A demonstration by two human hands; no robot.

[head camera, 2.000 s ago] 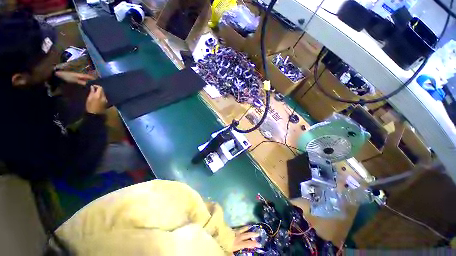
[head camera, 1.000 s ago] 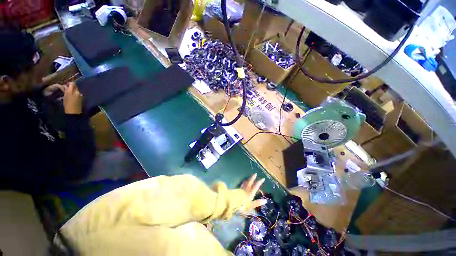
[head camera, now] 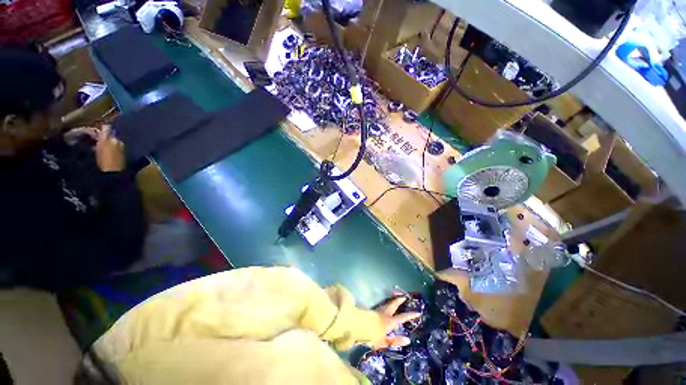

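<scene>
Black round units (head camera: 438, 344) with silvery faces and thin red-orange and black wires lie in a dense group at the bottom of the view, on the green bench. My left hand (head camera: 395, 322), in a loose yellow-beige sleeve, reaches in from the left at the group's upper left edge. Its fingers are spread and touch a round unit (head camera: 412, 304); no firm grip shows. The bottom edge cuts off part of the group. My right hand is not in view.
A white fixture (head camera: 325, 212) with a black tool stands on the green bench (head camera: 226, 197). Behind are a green fan (head camera: 493, 179), plastic bags (head camera: 493, 272), a wired parts pile (head camera: 320, 86) and cartons. Another person's hand (head camera: 110, 149) is beside black pads (head camera: 226, 134) at left.
My left hand rose off the units with fingers spread, then came down to the right onto the group's upper left edge. The view has shifted slightly.
</scene>
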